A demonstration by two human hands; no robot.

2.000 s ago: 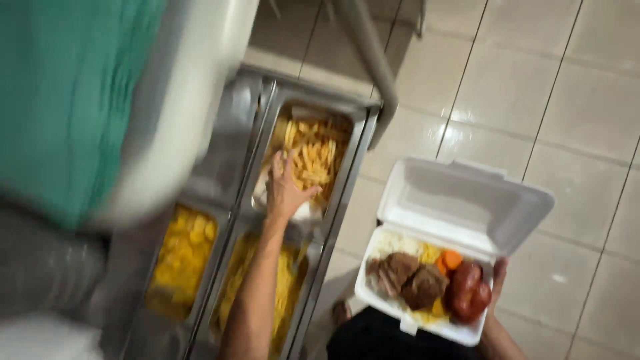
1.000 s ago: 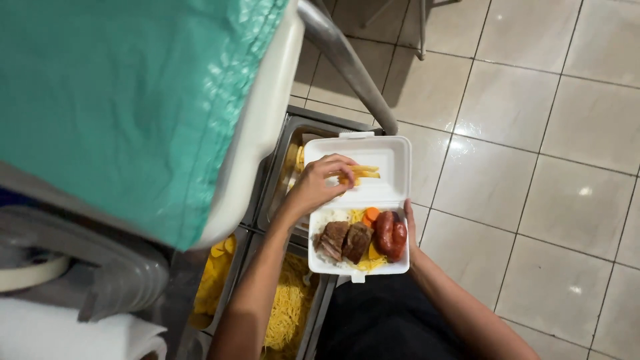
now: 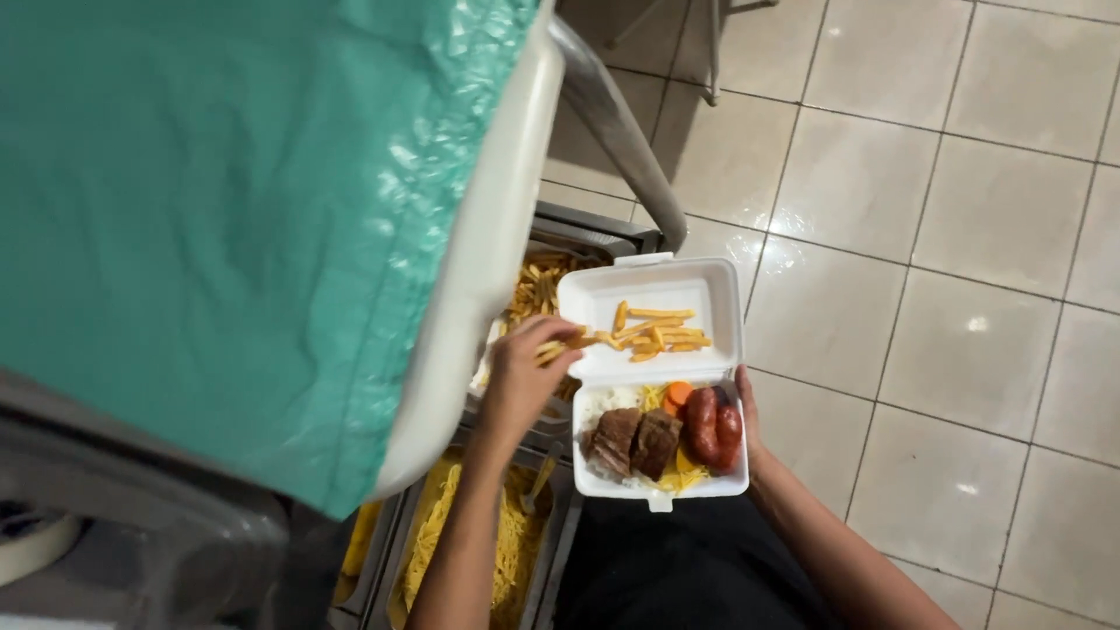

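My right hand (image 3: 749, 411) holds an open white foam takeout box (image 3: 652, 376) by its right side; its fingers are mostly hidden under the box. The lower half carries rice (image 3: 612, 401), chunks of brown meat (image 3: 616, 437), carrot slices (image 3: 676, 395) and reddish sausages (image 3: 715, 429). French fries (image 3: 663, 332) lie inside the lid. At the lid's left edge, my left hand (image 3: 534, 359) pinches a few more fries (image 3: 553, 350). Behind that hand, partly hidden, is a metal pan of fries (image 3: 538, 284).
A metal pan of yellow noodles (image 3: 503, 534) with a utensil sits below the fries pan, beside a pan of yellow food (image 3: 359, 542). A white table edge (image 3: 477, 236) with a green cover (image 3: 245, 192) overhangs at left. A metal leg (image 3: 626, 131) stands above the pans.
My left hand went from the fries pan to the lid, then moved left to the lid's edge. Fries now lie in the lid, which was empty two seconds ago. The box has moved over beside the pans.
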